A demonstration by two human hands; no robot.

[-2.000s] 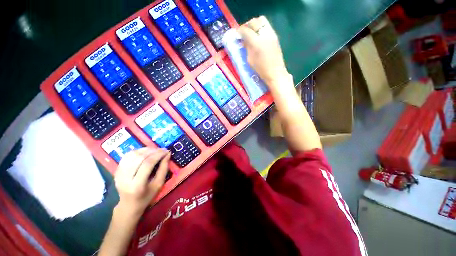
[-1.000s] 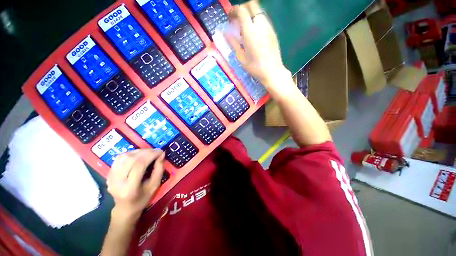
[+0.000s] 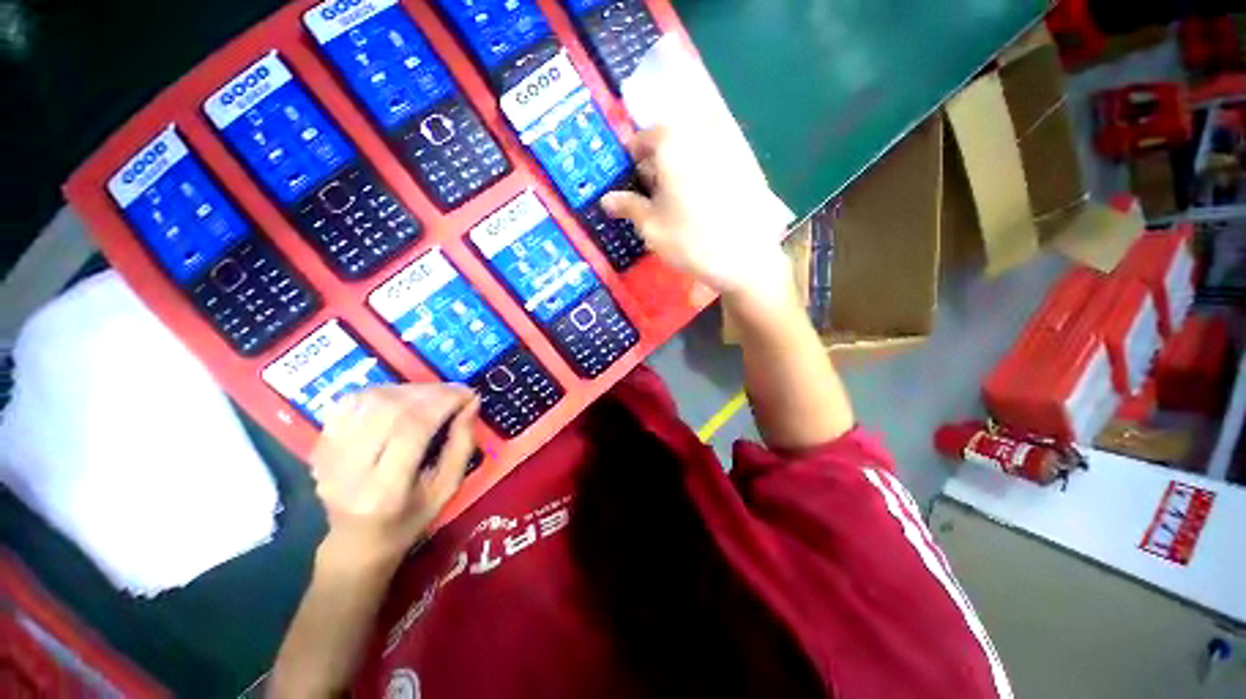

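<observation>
A red tray (image 3: pixel 144 294) holds black phones with blue "GOOD" faces in two rows. My right hand (image 3: pixel 690 205) has thumb and finger at the side of one phone (image 3: pixel 567 137), which is raised out of the lower row and overlaps a phone behind it. A bright white, overexposed sheet, like a sleeve (image 3: pixel 711 116), lies at this hand; its details are washed out. My left hand (image 3: pixel 390 451) has bent fingers over the lower end of the lower row's leftmost phone (image 3: pixel 328 369), at the tray's near edge. Its grip is partly hidden.
A white stack of sleeves (image 3: pixel 130 437) lies left of the tray on the green bench (image 3: pixel 847 82). Red tray edges show at bottom left. Below the bench, right, are an open brown carton (image 3: pixel 881 260), red boxes (image 3: pixel 1073 355) and a red fire extinguisher (image 3: pixel 1011 451).
The phone at my right hand has risen from its lower-row slot and moved up and left. The translucent sleeve seen there before now shows as bright white. My left hand stays at the same phone.
</observation>
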